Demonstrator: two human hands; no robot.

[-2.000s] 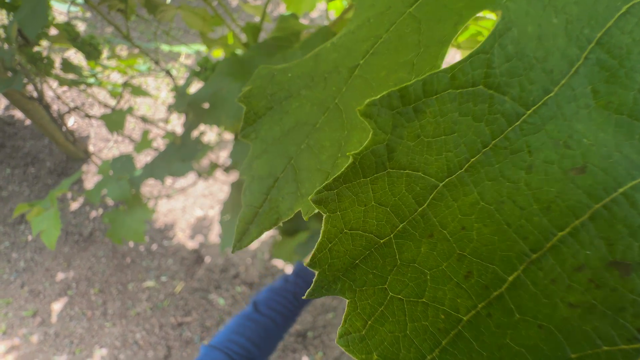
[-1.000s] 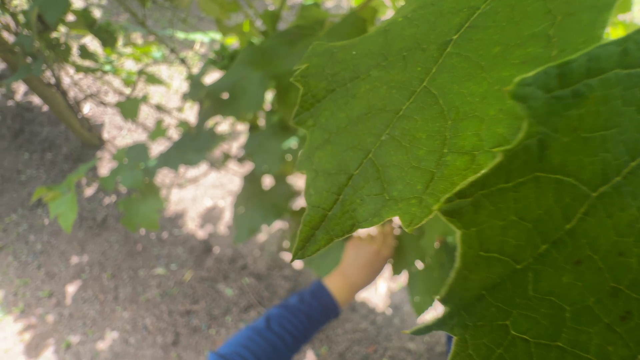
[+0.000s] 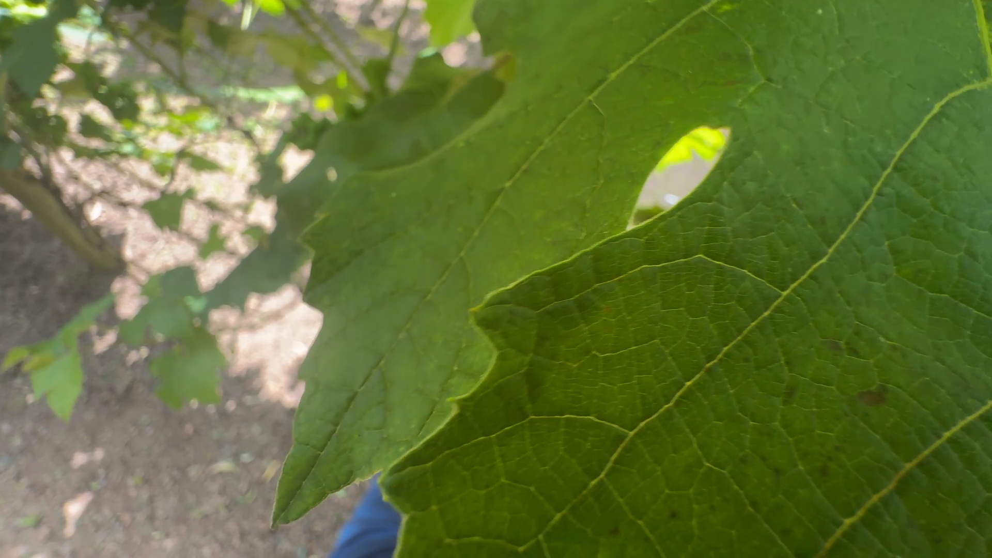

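A large green lobed leaf, apparently a grapevine leaf (image 3: 697, 372), fills the right side of the head view close to the camera. Its veins and a few brown spots show. The pointed lobe (image 3: 434, 271) to its left overlaps the middle of the view, with a small gap (image 3: 678, 178) between the two green surfaces. Below the lobe's tip, a piece of blue sleeve (image 3: 370, 527) shows at the bottom edge. Neither of my hands is visible; the foliage hides whatever lies behind it, so what they hold or touch cannot be seen.
Blurred vine shoots and leaves (image 3: 174, 333) hang at the left. A brown woody trunk or stem (image 3: 62, 221) stands at the far left. Bare soil (image 3: 155, 480) with sunlit patches lies below. Thin stems (image 3: 333, 46) cross the top.
One second ago a hand at the end of the blue sleeve was visible among the leaves; now it is hidden and less sleeve shows. The near leaves cover more of the view.
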